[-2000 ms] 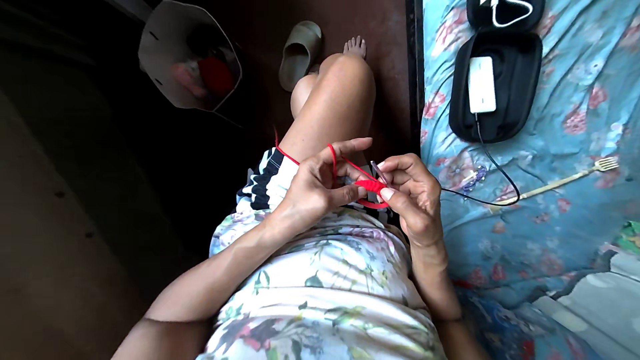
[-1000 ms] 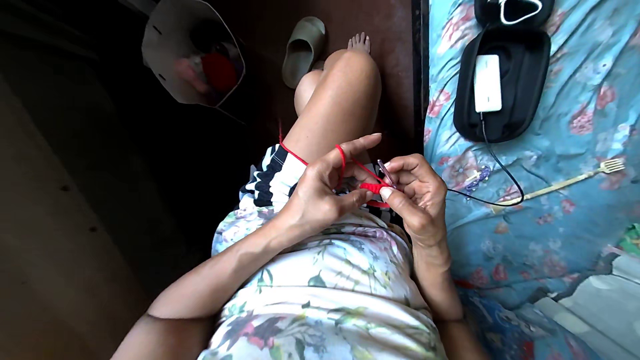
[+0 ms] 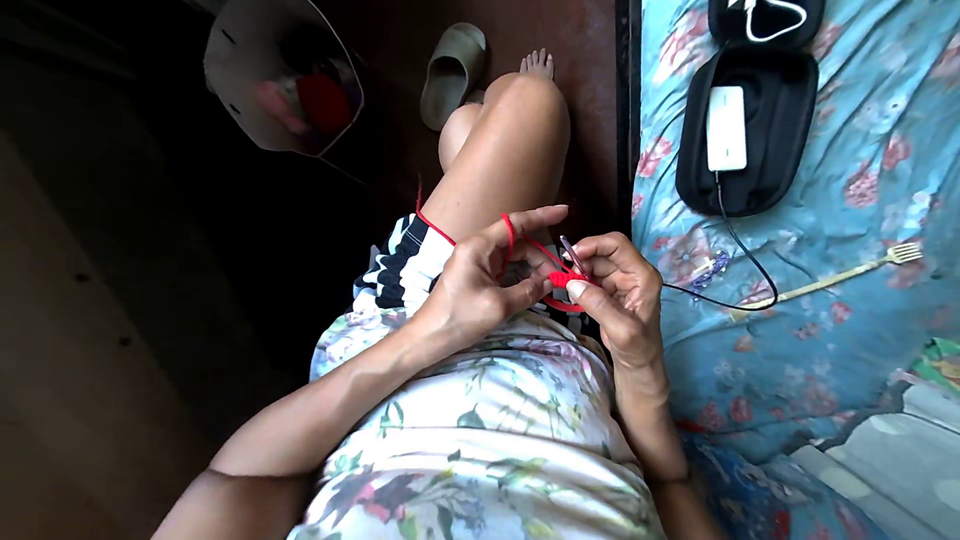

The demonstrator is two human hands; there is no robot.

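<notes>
My left hand (image 3: 487, 277) pinches a small red crochet piece (image 3: 561, 280) between thumb and fingers, above my lap. Red yarn (image 3: 436, 227) loops round its raised index finger and trails away over my thigh. My right hand (image 3: 619, 289) holds a slim crochet hook (image 3: 572, 253) and also touches the red piece with its thumb. The hook's upper end sticks out above the fingers; the other end is hidden by the hand and the work. A loop of red yarn hangs just below the piece.
On the floral bedsheet (image 3: 862, 225) at right lie a black case (image 3: 776, 135) with a white power bank (image 3: 727, 127), its black cable (image 3: 739, 251) and a long fork-ended stick (image 3: 832, 279). A pale bin (image 3: 247, 97) holding red things and a clog (image 3: 452, 75) stand on the floor.
My fingers have shifted slightly around the red piece, and the hook's tilt has changed. Both hands stay close together over my lap.
</notes>
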